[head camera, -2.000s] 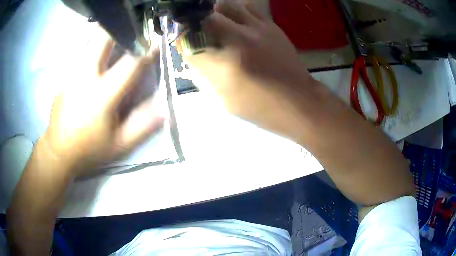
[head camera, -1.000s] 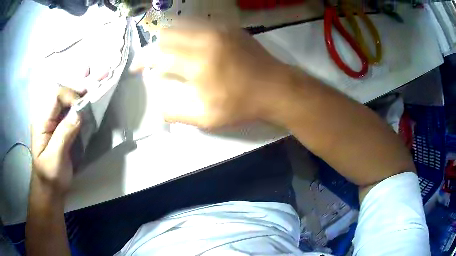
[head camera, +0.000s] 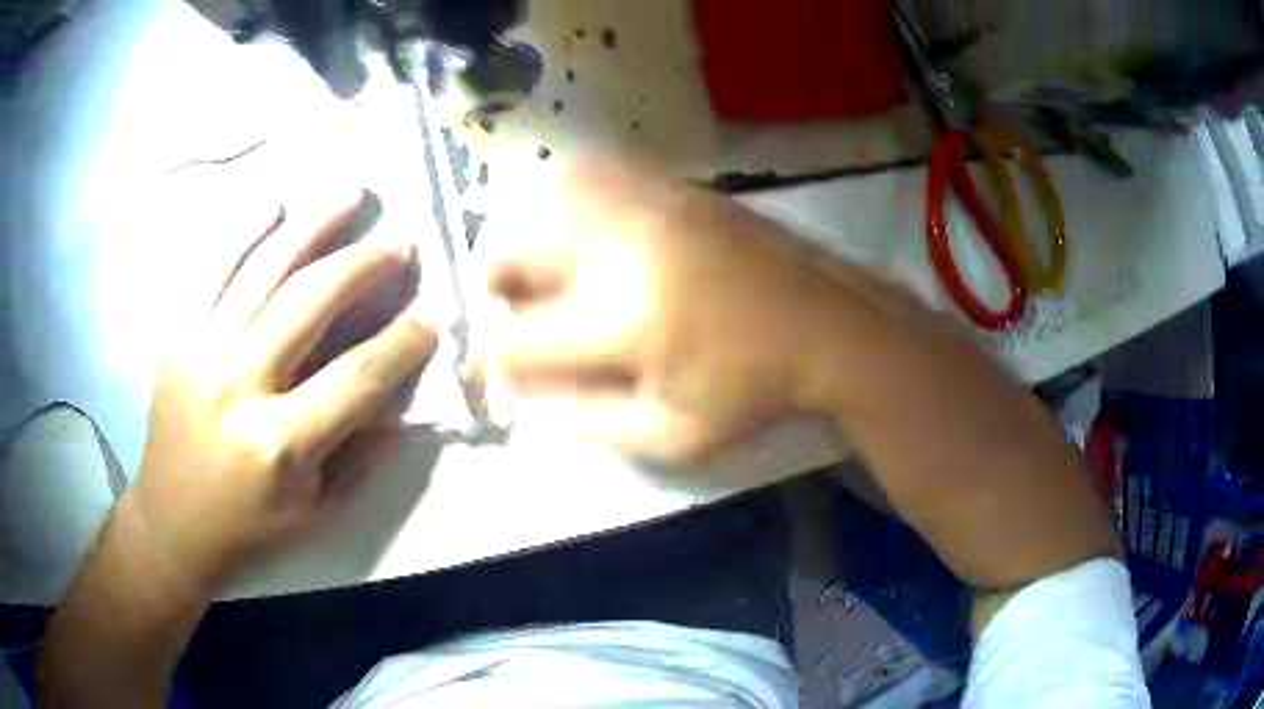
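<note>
A pale fabric panel (head camera: 441, 263), glaring white under the lamp, lies on the table below the dark needle area (head camera: 416, 42) of the sewing machine. Its right edge shows as a grey line running down from the needle area to a corner. My left hand (head camera: 298, 353) lies on the panel with its fingers spread. My right hand (head camera: 624, 312) is blurred, just right of the panel's edge; its fingertips are washed out, and I cannot tell whether it touches or holds anything.
A red cloth or pad (head camera: 797, 58) lies at the top, right of the needle area. Scissors with a red and a yellow handle loop (head camera: 947, 229) lie on the right of the white table (head camera: 1109, 263). A blue crate (head camera: 1171, 443) stands below at the right.
The panel, lifted and folded in my left hand a second ago, now lies flat under the needle area. My left hand has spread onto it. My right hand remains beside it, still blurred.
</note>
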